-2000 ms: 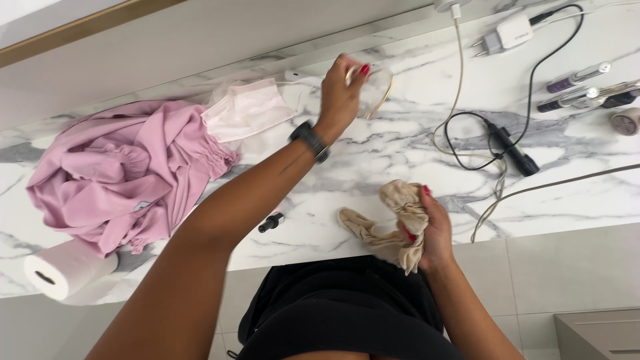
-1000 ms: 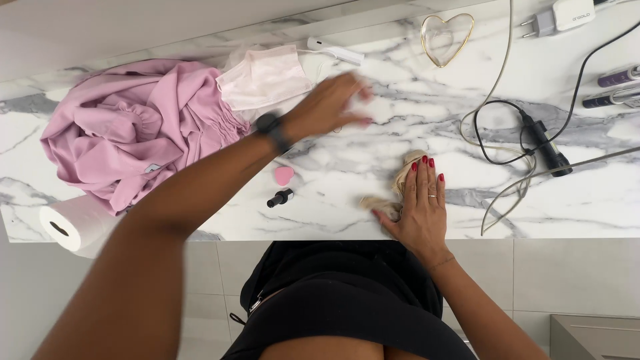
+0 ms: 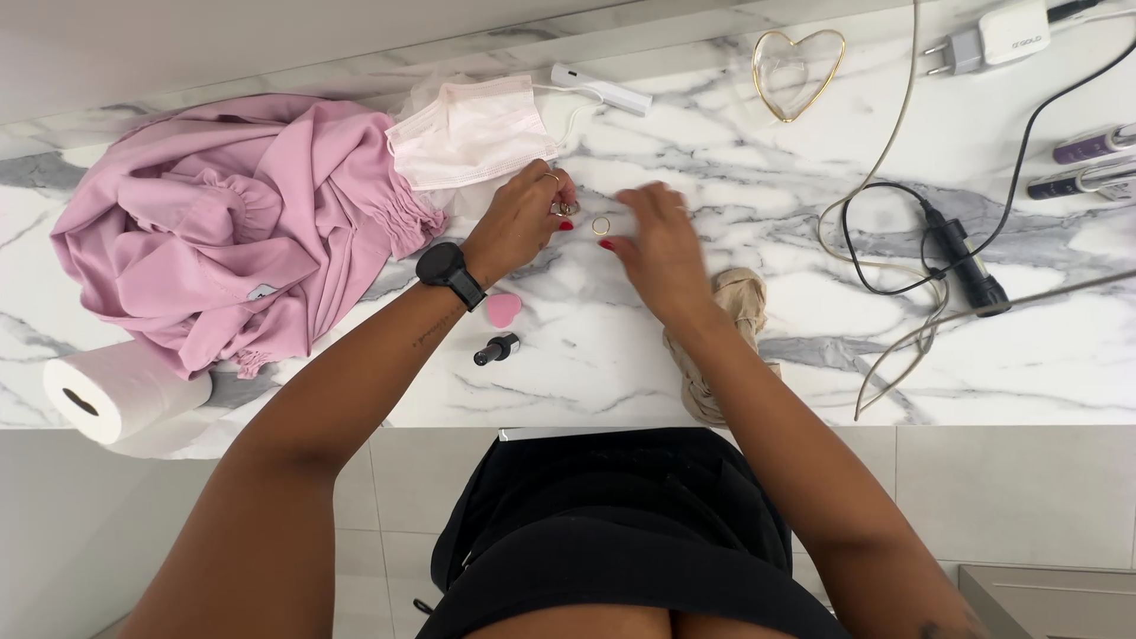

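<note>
My left hand [image 3: 525, 213], with a black watch [image 3: 449, 270] on its wrist, pinches small metal rings [image 3: 564, 209] just below a pale pink face mask [image 3: 479, 129]. My right hand [image 3: 661, 244], blurred, is over the marble counter [image 3: 577, 382] with thumb and fingers apart, and nothing shows between them. A thin gold ring [image 3: 601, 225] lies between the two hands. Beneath my right forearm is a crumpled beige cloth [image 3: 741, 302]. Nearer my left forearm lie a pink heart-shaped piece [image 3: 503, 310] and a small black bottle [image 3: 497, 349].
Pink clothing [image 3: 222, 222] and a white paper roll [image 3: 120, 390] are at left. Toward the back are a white handheld device [image 3: 602, 90] and a gold-rimmed heart dish [image 3: 798, 75]. Cables, a black flashlight [image 3: 967, 266], a charger plug [image 3: 994, 40] and several tubes [image 3: 1093, 144] are at right.
My right hand has let go of the beige cloth and moved up and left beside my left hand. A gold ring now shows on the counter. My left hand was by the heart dish two seconds ago.
</note>
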